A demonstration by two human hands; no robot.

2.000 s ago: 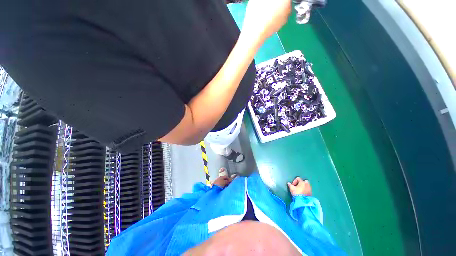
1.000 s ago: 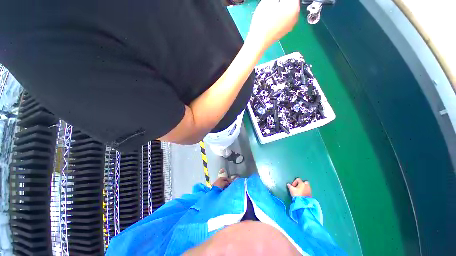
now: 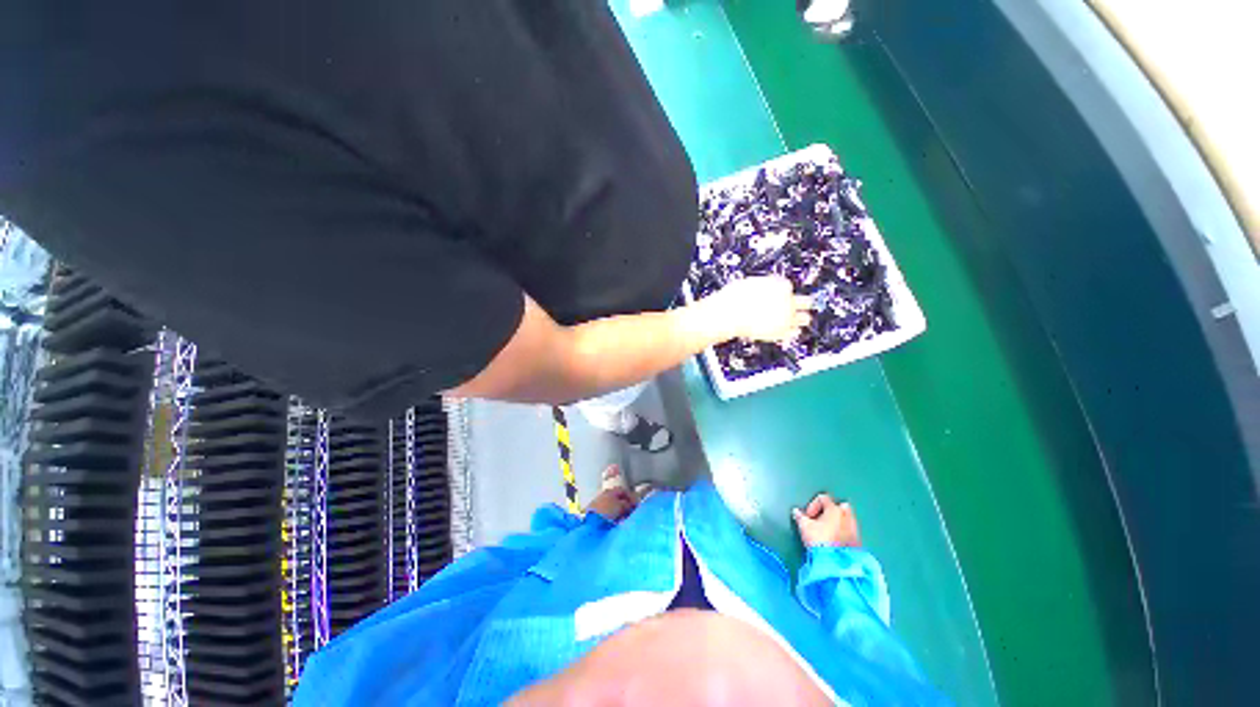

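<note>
A white shallow bin (image 3: 884,345) holds a heap of small black-and-silver components (image 3: 795,242) on the green bench. Another person's hand (image 3: 760,310) reaches into the near left part of the heap; whether it grips a piece cannot be told. My right hand (image 3: 826,522) rests on the bench nearer to me than the bin, its fingers curled; whether it holds anything is not visible. My left hand (image 3: 612,503) is low beside my blue smock, small and partly hidden by it; its fingers are unclear.
The other person in a black shirt (image 3: 346,180) fills the upper left, with an arm across to the bin. Racks of dark upright plates (image 3: 235,525) stand at left. Yellow-black tape (image 3: 564,449) runs along the floor. A whitish item (image 3: 826,14) is cut off at the top edge.
The other person's hand has come down from the top of the view into the bin. The silver item at the top now shows less. My hands and the bin have stayed in place.
</note>
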